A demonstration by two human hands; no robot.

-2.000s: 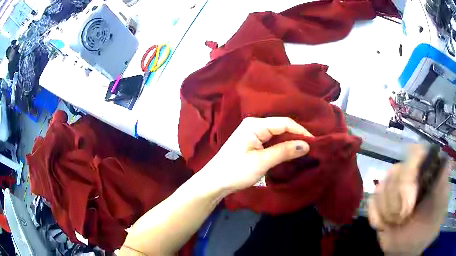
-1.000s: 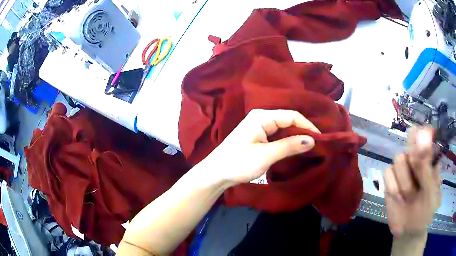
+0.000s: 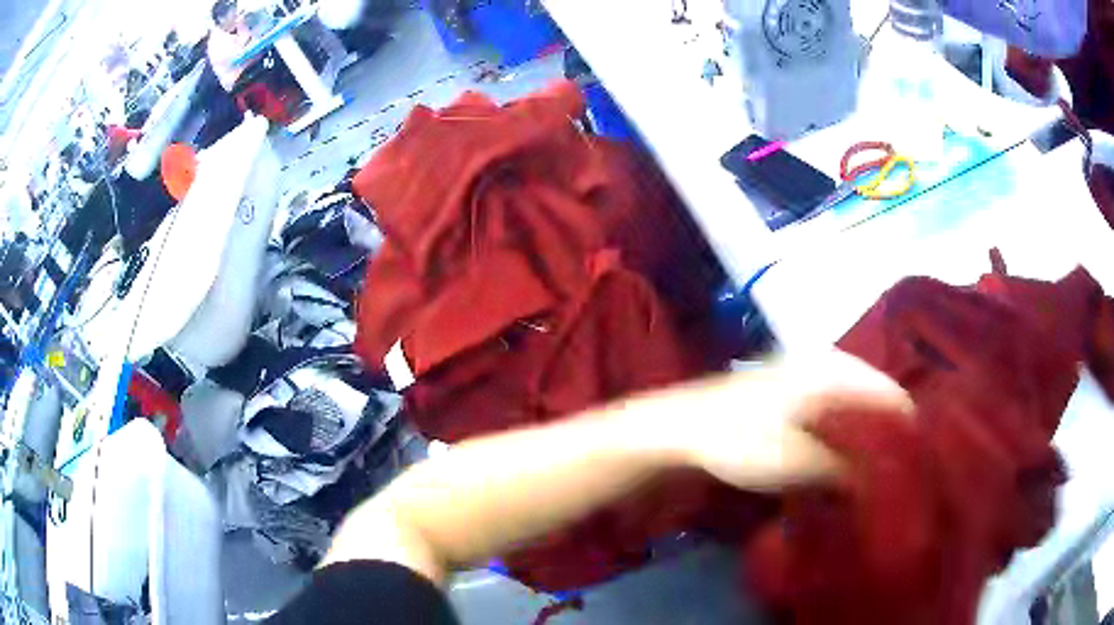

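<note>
A dark red knit garment (image 3: 953, 366) lies bunched on the white table's front edge at the right and hangs down over it. My left hand (image 3: 831, 409) is blurred. It reaches in from the lower left and is closed on the garment's cloth, which partly hides the fingers. My right hand is not in the picture.
A heap of dark red garments (image 3: 489, 244) lies left of the white table (image 3: 806, 269). On the table are red and yellow scissors (image 3: 877, 171), a black rectangle (image 3: 779, 177) and a pink stick (image 3: 767, 150). Black and white cloth (image 3: 312, 415) lies further left.
The view has swung left, so the red heap is now central and the machine on the right is out of the picture. My right hand has left the view. My left hand still has the cloth.
</note>
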